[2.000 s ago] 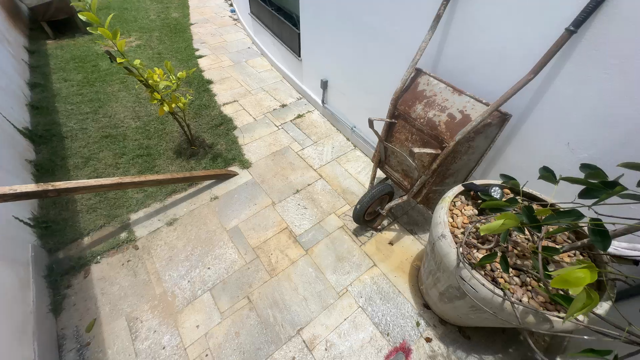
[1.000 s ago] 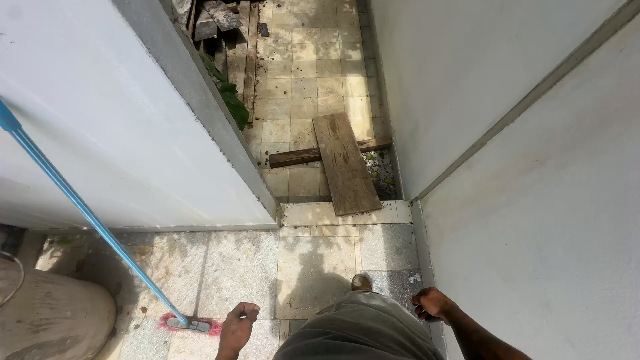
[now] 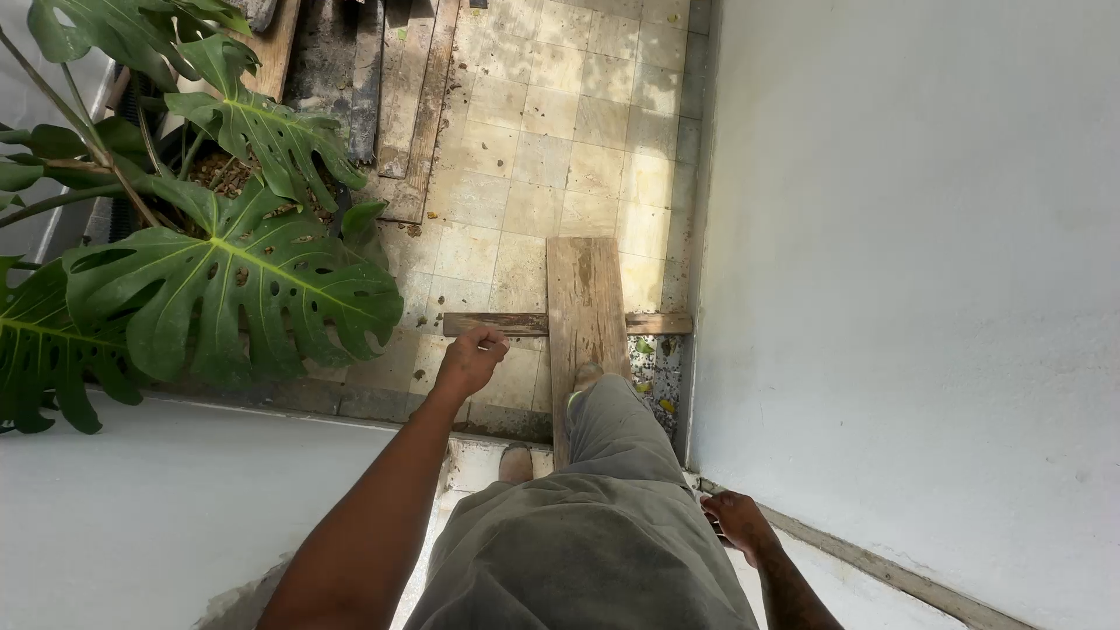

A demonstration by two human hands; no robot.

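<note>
My left hand (image 3: pixel 473 360) hangs over the paved floor with its fingers loosely curled; nothing can be seen in it. Just beyond it a narrow wooden board (image 3: pixel 496 325) lies crosswise on the tiles. A wider wooden plank (image 3: pixel 584 293) rests across that board, and my right shoe (image 3: pixel 587 376) is on the plank. The left shoe (image 3: pixel 515 463) stands on the pale step beside the plank's near end. My right hand (image 3: pixel 737 523) is low at the right by the base of the wall, fingers bent; whether it holds anything is hidden.
A white wall (image 3: pixel 901 236) runs along the right. At the left, a monstera plant (image 3: pixel 236 254) spreads large leaves over the floor, above a low white wall (image 3: pixel 192 499). Old wooden boards (image 3: pixel 407 114) lie at the upper left. Dark gravel (image 3: pixel 662 376) fills a gap beside the plank.
The view has moved from the wheelbarrow and grass to the passage, and closer to the plank. One foot is now on the plank. The blue-handled broom is out of view.
</note>
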